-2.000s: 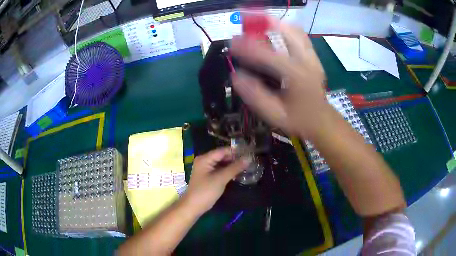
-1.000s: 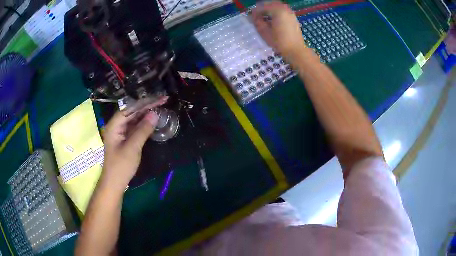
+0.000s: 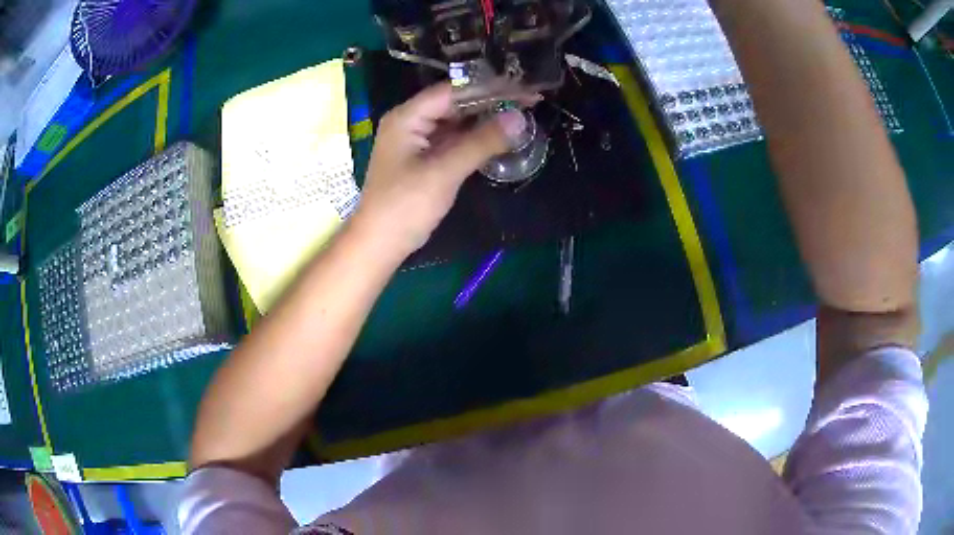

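Observation:
My left hand (image 3: 424, 157) is at the round fixture base (image 3: 519, 157), below the black test fixture (image 3: 486, 31), with thumb and fingers close together. Whether a part sits between its fingertips cannot be told. My right hand is cut off by the top edge; only the right forearm (image 3: 826, 146) shows, reaching up past the right tray (image 3: 696, 73). That tray has rows of dark round parts at its near end. The fixture's upper part is out of the picture.
A yellow paper sheet (image 3: 288, 136) lies left of the fixture, beside the left tray stack (image 3: 146, 261). A purple pen (image 3: 479, 278) and a clear pen (image 3: 566, 276) lie in front. A purple basket (image 3: 126, 31) is rear left. A blister tray (image 3: 873, 78) is at right.
The view has swung back left and down since one second ago. My right hand went from the fixture's top to the right tray, then out of the picture. My left hand has stayed at the base.

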